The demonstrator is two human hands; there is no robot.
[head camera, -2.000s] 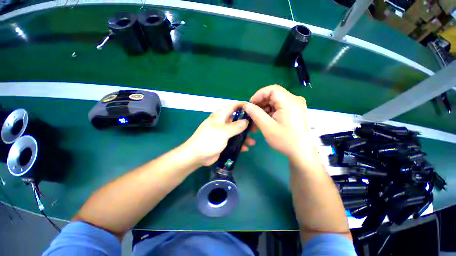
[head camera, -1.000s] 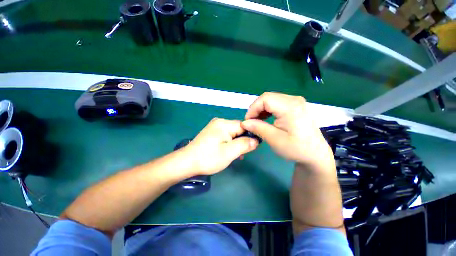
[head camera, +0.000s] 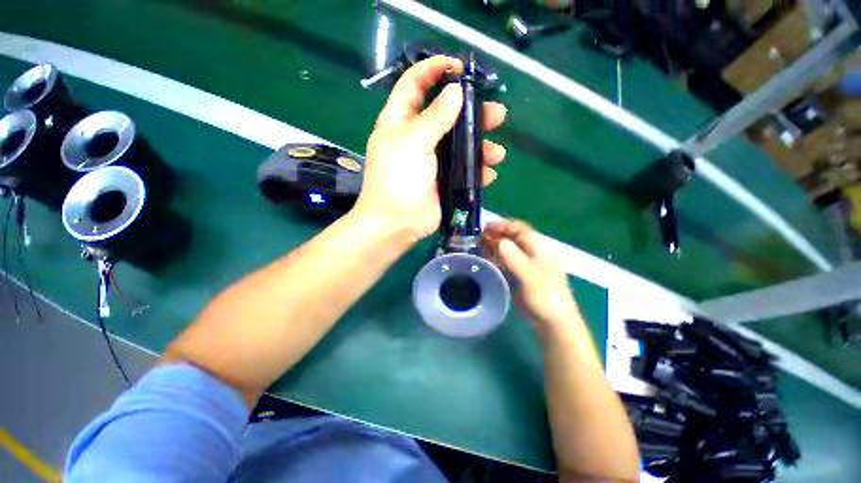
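My left hand (head camera: pixel 411 156) is closed around a black handle (head camera: pixel 463 151), held upright in the view above the bench. A dryer head (head camera: pixel 430 300) with a silver ring face and dark centre hole is at the handle's lower end. A small green circuit board (head camera: pixel 460 218) shows at the joint between them. My right hand (head camera: pixel 526 267) is beside the joint, right of the head, with fingers partly bent. It is blurred, and whether its fingertips touch the joint is hard to tell.
Several silver-ringed heads (head camera: pixel 104 204) with hanging wires stand at left. A display unit (head camera: pixel 312 179) with blue digits is behind my left forearm. A pile of black handle parts (head camera: pixel 708 401) lies on a white sheet (head camera: pixel 618 332) at right. A joined head and handle (head camera: pixel 665 179) is on the conveyor.
My left hand has raised the handle and head, turning the silver ring into view. My right hand has left the handle's top end and moved down beside the joint. The camera view has turned.
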